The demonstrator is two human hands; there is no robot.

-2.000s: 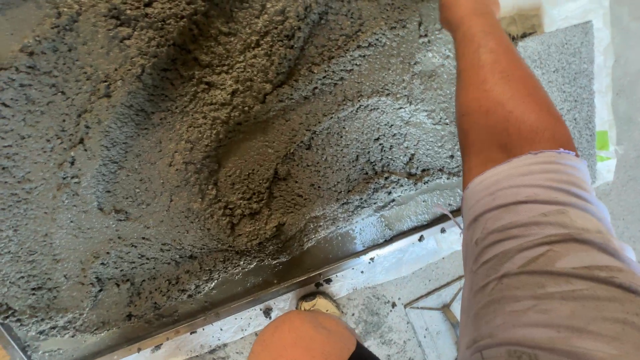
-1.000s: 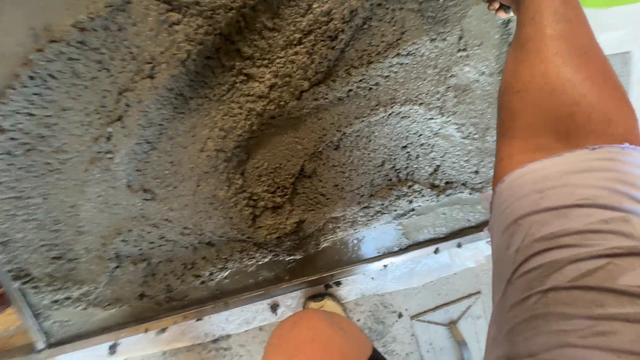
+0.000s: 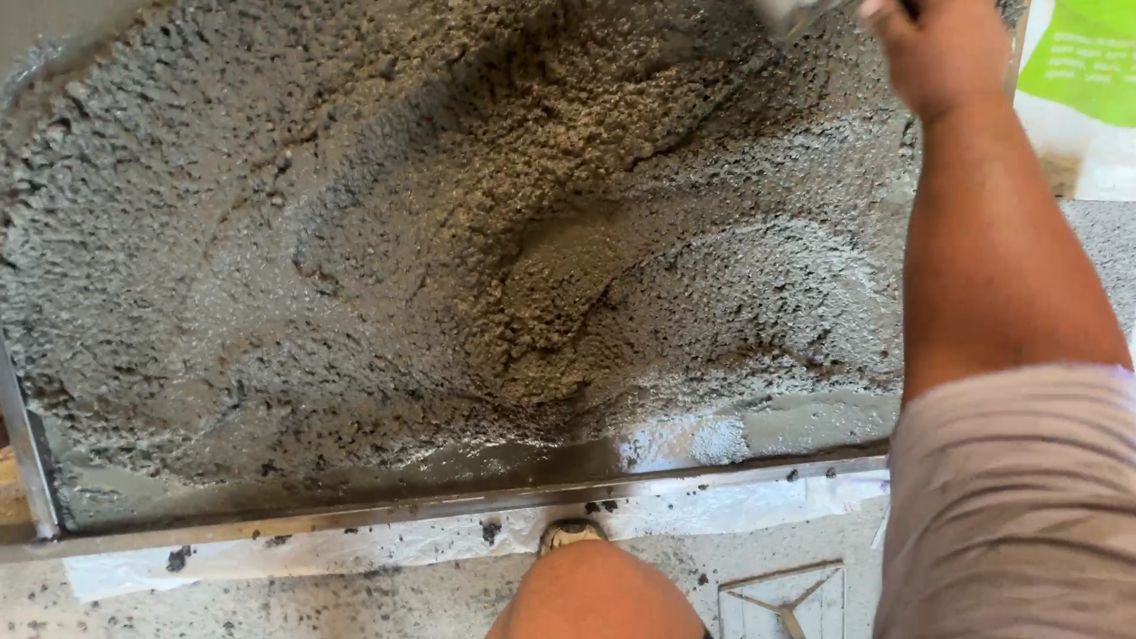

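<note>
Wet grey concrete (image 3: 550, 266) fills a shallow form, with ridges and a rough heap through its middle. My right hand (image 3: 950, 53) is at the top right over the concrete, closed around the dark handle of a trowel. Only part of the metal trowel blade (image 3: 799, 11) shows at the top edge, close to the concrete surface. My left hand is not in view.
A metal form edge (image 3: 461, 504) runs along the near side, with another edge (image 3: 31, 453) at the left. Spattered plastic sheeting (image 3: 355, 543) lies below it, near my knee (image 3: 603, 595) and shoe. A green and white printed bag (image 3: 1087, 80) lies at the upper right.
My right hand, mostly cut off at the top edge before, now shows with the trowel. The green and white bag has come further into view as the view shifted.
</note>
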